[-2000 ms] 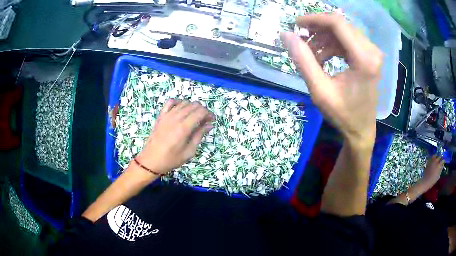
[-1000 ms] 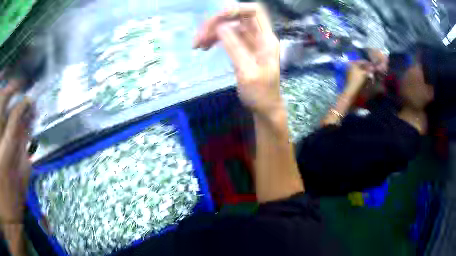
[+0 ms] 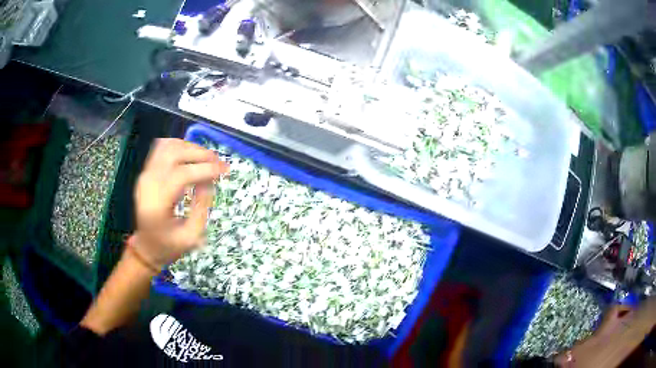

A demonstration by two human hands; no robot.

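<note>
My left hand is over the left end of the blue parts bin, blurred, with its fingers curled and a gap between them. White pieces show through the gap; I see nothing clearly held. The bin is heaped with small white connector pieces with green stems. My right hand is not recognisable in view; only a blurred orange-red patch shows near the bottom edge, right of the bin. Behind the bin, the translucent tub holds a looser pile of similar pieces.
The silvery machine base runs behind the bin, with black cables at its left. A green tray of smaller-looking pieces is at the far left. Another person's hand and forearm show at lower right near another bin of pieces.
The view swung right, then back left. My left hand, earlier on the pieces, is now raised at the bin's left end. My right hand has left the tub area and the picture.
</note>
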